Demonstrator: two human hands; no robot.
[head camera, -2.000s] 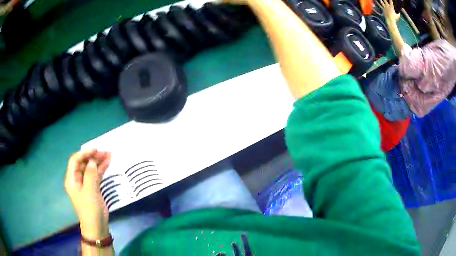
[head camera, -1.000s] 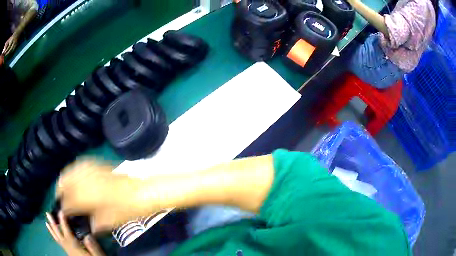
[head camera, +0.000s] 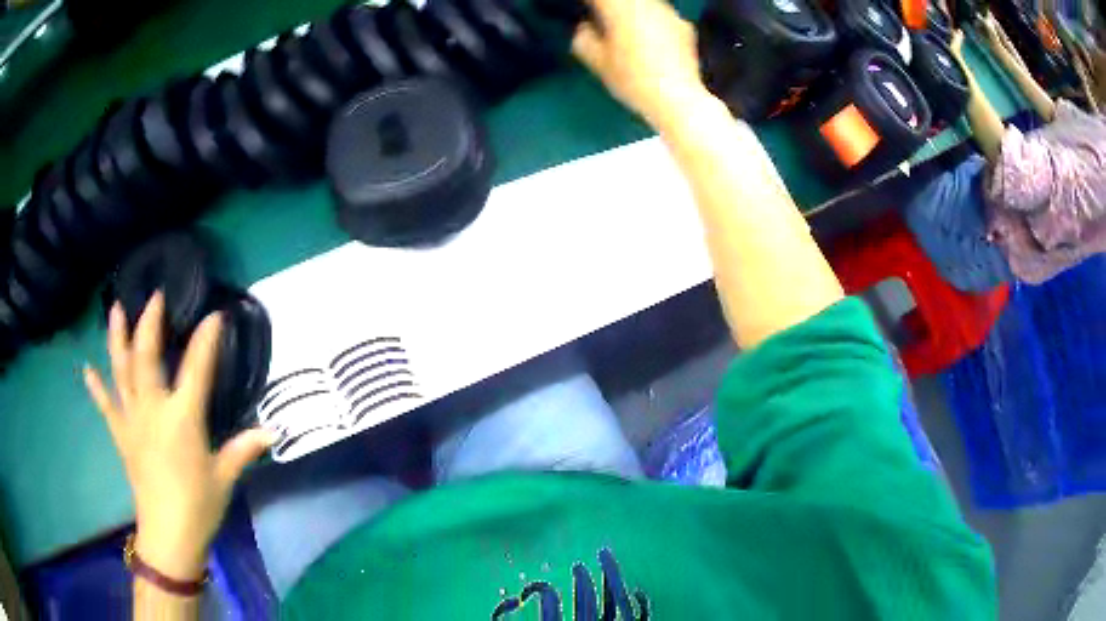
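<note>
My left hand is spread over black shells at the left of the sheet, its fingertips on or just over them. One loose shell lies behind another dark shell, which leans by my thumb. My right hand reaches to the far end of the row of nested shells; its fingertips are near the black pieces, and whether they grip one is unclear. The white backing sheet carries thin black curved strips in two columns at its left end. A stack of shells stands at its far edge.
Round black pieces with an orange tag stand at the far right of the green table. Another person sits beyond them by a red stool. Blue crates are at the right. My lap is below the sheet's near edge.
My right hand has moved from the near left, beside my left hand, to the row's far end. My left hand now spreads over shells at the sheet's left. The view has shifted.
</note>
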